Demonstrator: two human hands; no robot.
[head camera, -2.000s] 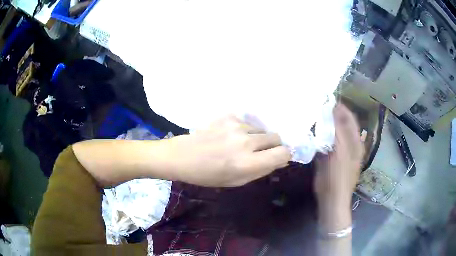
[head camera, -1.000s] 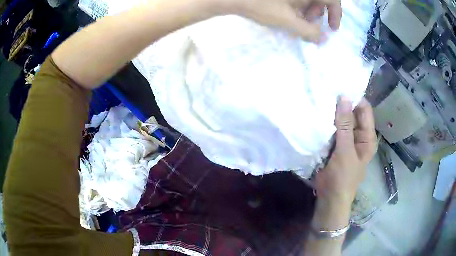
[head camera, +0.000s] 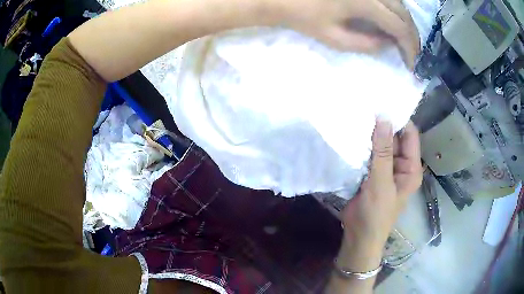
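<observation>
The white garment piece (head camera: 270, 126) spreads across the middle of the view, its curved lower edge hanging over the apron. My left hand (head camera: 362, 26) reaches across the top of the cloth with bent fingers near the machine; whether it grips the cloth cannot be told. My right hand (head camera: 382, 172) pinches the right edge of the cloth between thumb and fingers. The sewing machine (head camera: 451, 140) stands right beside the cloth's edge. The needle area is hidden by cloth and hand.
A pile of white pieces (head camera: 118, 172) with a cream tag (head camera: 155, 138) lies at the left by a blue bin (head camera: 132, 103). A slim dark tool (head camera: 431, 204) lies on the table (head camera: 459, 247) right of my right hand. A dark cloth pile (head camera: 57, 34) is upper left.
My left hand has moved from the near edge of the cloth to its top, by the machine. The cloth is drawn up and shows folds. My right hand keeps to the right edge.
</observation>
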